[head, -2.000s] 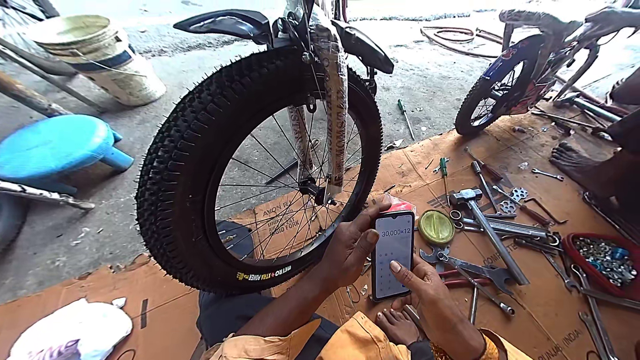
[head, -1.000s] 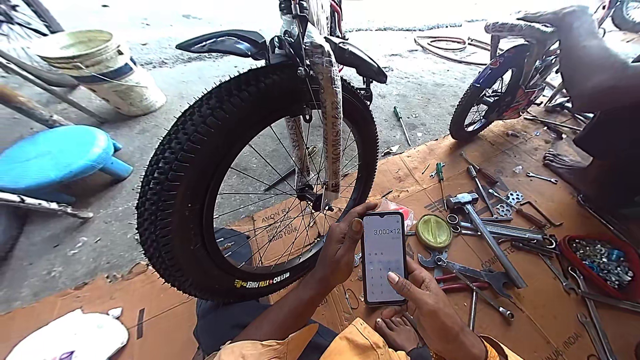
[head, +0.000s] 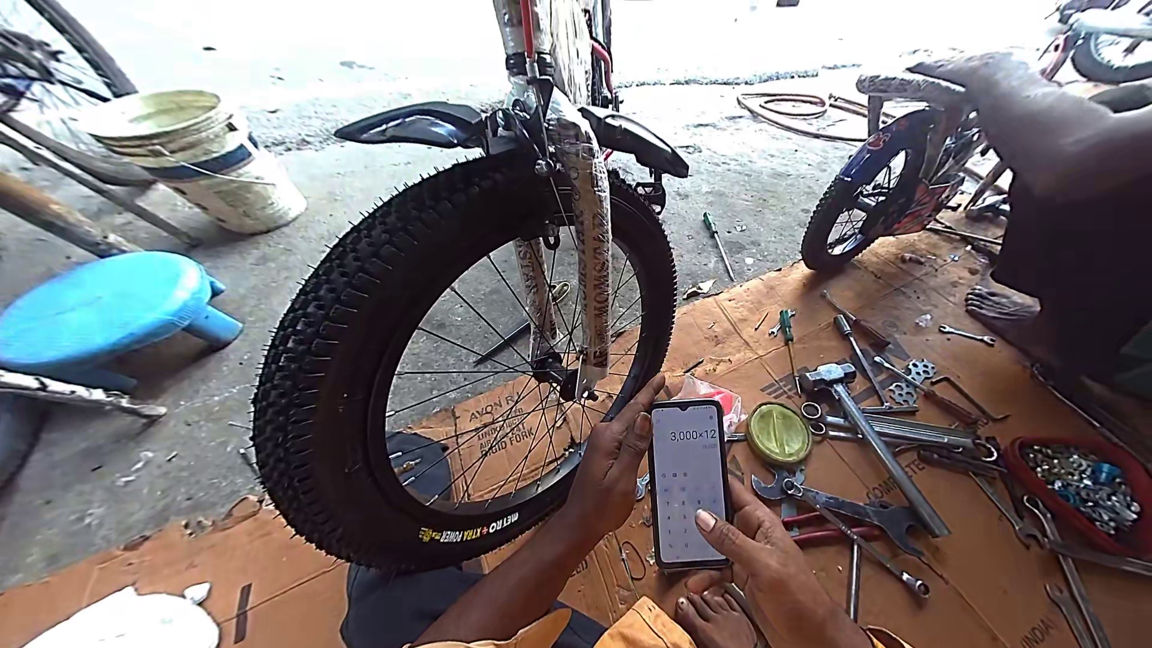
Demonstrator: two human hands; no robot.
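Note:
A smartphone (head: pixel 689 486) shows a calculator on its lit screen. My right hand (head: pixel 774 558) is closed around the phone's lower right side, its thumb over the keypad. At the phone's left edge is my left hand (head: pixel 621 459), fingers upward, close to the wheel; whether it touches the phone is not clear. A fat bicycle tyre (head: pixel 315 378) on a spoked wheel stands upright in front of me, below a plastic-wrapped fork (head: pixel 591 252) and a black mudguard (head: pixel 418 124). A round green lid or container (head: pixel 779 433) lies right of the phone.
On the cardboard (head: pixel 720 333) at right lie a hammer (head: pixel 886 450), spanners (head: pixel 864 513), screwdrivers (head: pixel 788 346) and a red tray of small hardware (head: pixel 1017 459). Another person's foot (head: pixel 1003 306) is beside them, near a small bicycle (head: pixel 864 198). A blue stool (head: pixel 108 306) and bucket (head: pixel 202 162) stand left.
My left hand has shifted off the phone's upper edge to its left side. The calculator entry has changed. The other person's arm has come into view at the upper right.

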